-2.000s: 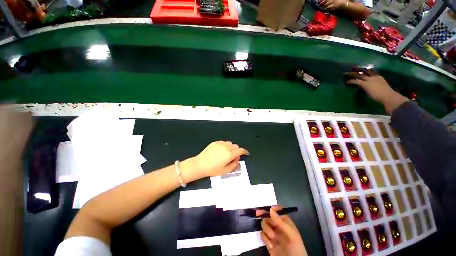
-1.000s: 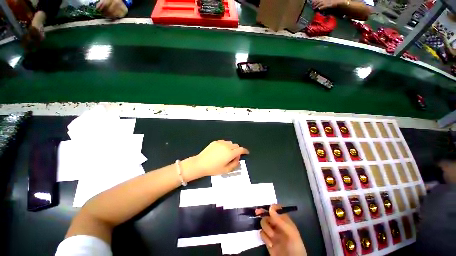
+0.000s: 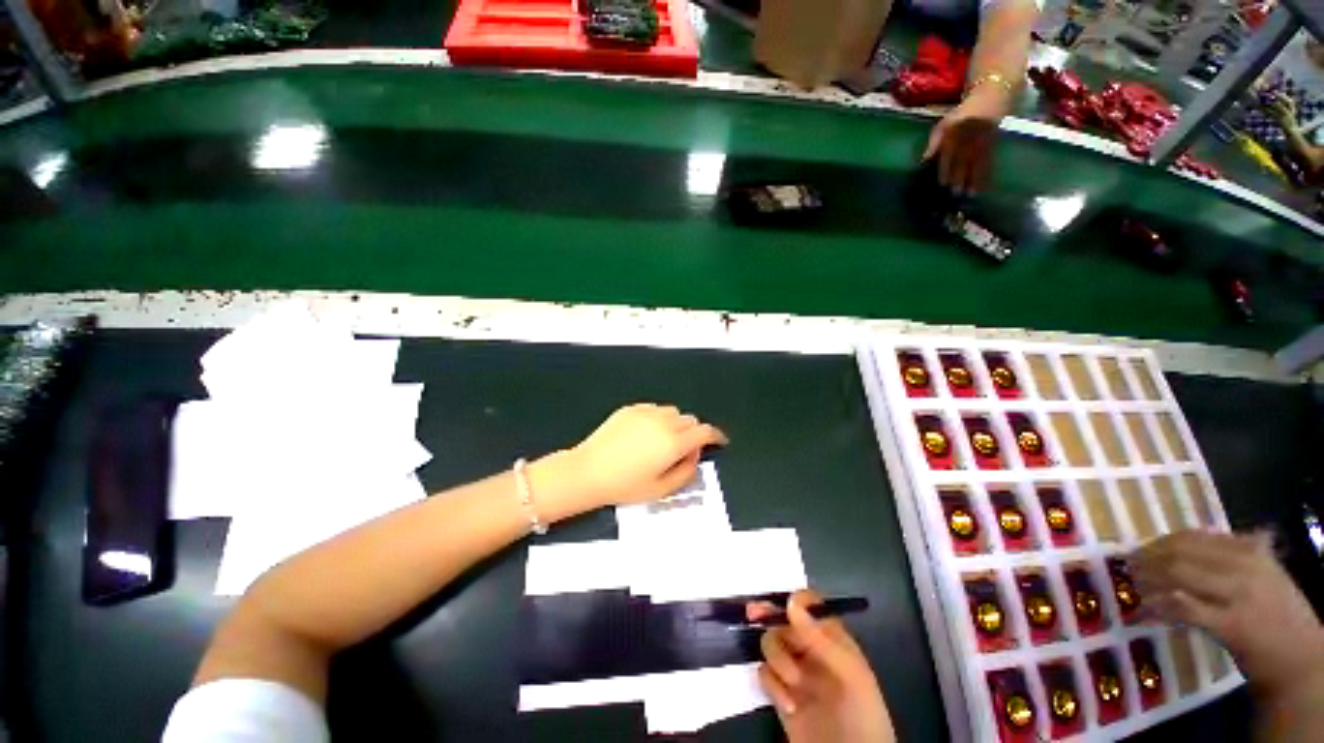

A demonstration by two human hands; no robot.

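My left hand (image 3: pixel 639 462), with a beaded bracelet at the wrist, rests at the top edge of a white sticker sheet (image 3: pixel 697 518) with grey blocks. Its fingers are curled and point right; their undersides are hidden, so I cannot tell whether it grips anything. My right hand (image 3: pixel 818 671) holds black tweezers (image 3: pixel 831 607), their tips pointing left over a dark glossy sheet (image 3: pixel 595 639). White backing strips (image 3: pixel 588 571) lie above and below the dark sheet. Whether the tips hold anything is too small to tell.
A foam tray (image 3: pixel 890 436) with red-and-black modules stands right; another person's hand (image 3: pixel 1212 588) is over it. White sheets (image 3: pixel 305 450) and a dark smartphone (image 3: pixel 128 501) lie left. Phone units (image 3: pixel 784 199) sit on the green belt (image 3: pixel 479 218), where a hand (image 3: pixel 963 150) reaches in.
The phone units have moved right along the belt. A person's hand has come to one unit from the far side, another over the foam tray. My hands have hardly moved.
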